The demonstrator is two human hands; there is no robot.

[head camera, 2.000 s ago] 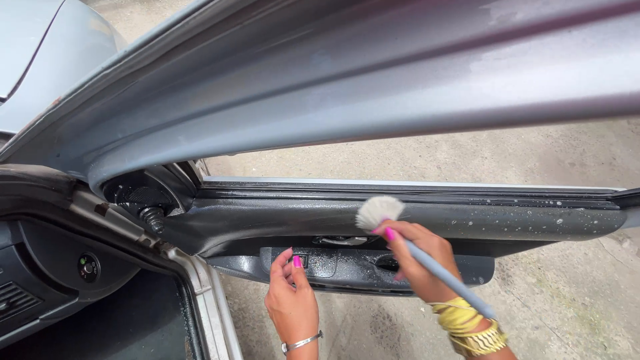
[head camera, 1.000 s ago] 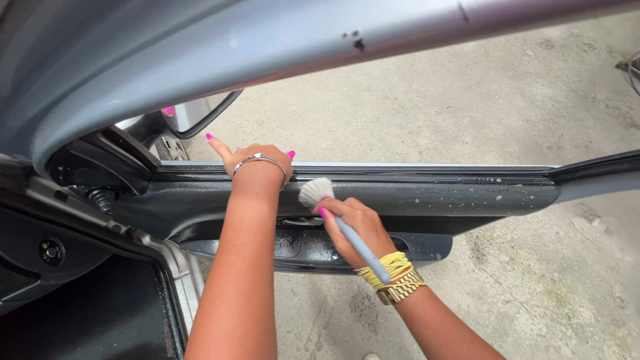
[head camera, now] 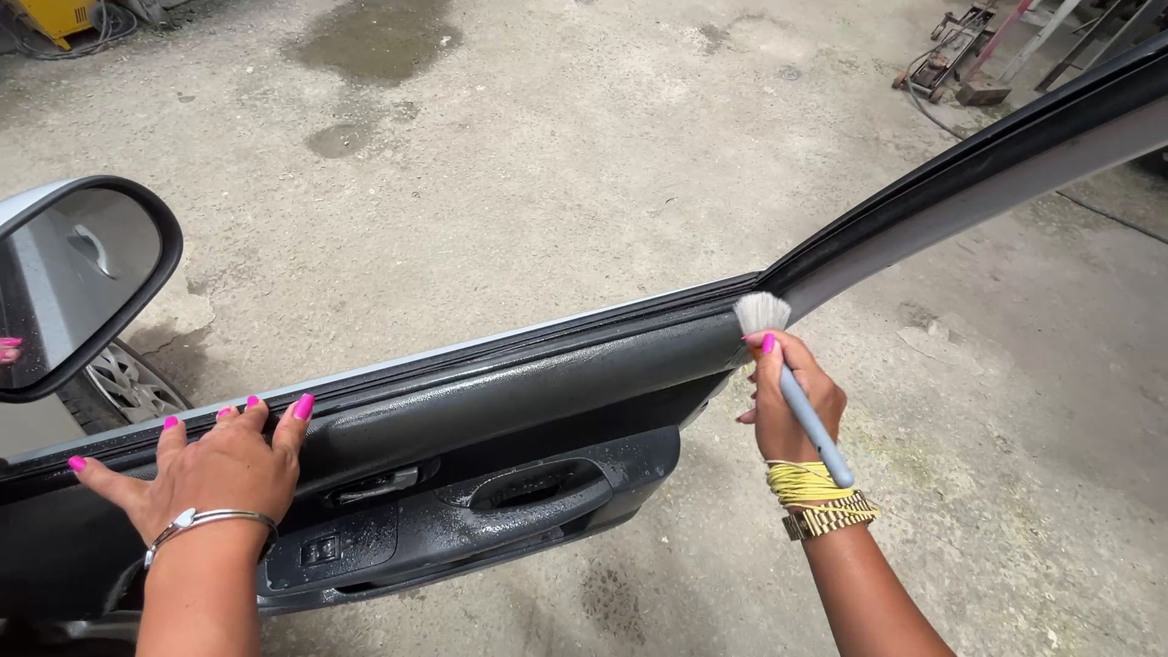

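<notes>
My right hand (head camera: 792, 392) grips a soft-bristled detailing brush (head camera: 803, 411) by its blue-grey handle. Its pale bristles touch or hover just over the rear end of the car door's upper trim (head camera: 547, 379), by the window frame; contact is hard to tell. Spread flat on the front part of the door's top edge, my left hand (head camera: 214, 470) holds nothing. Below the trim are the inner door handle (head camera: 379, 484), the window switch (head camera: 320, 549) and the armrest (head camera: 547, 511) with its pull recess. Wet droplets cover the dark plastic.
The side mirror (head camera: 87, 274) stands at the left, above a wheel (head camera: 132, 383). The metal window frame (head camera: 985, 173) rises to the right. On the concrete floor beyond are a floor jack (head camera: 949, 55), a cable and a yellow machine (head camera: 55, 18).
The brush in my right hand has moved along the trim to its rear end. My left hand went from the armrest switches to the door's top edge. The view has shifted a lot.
</notes>
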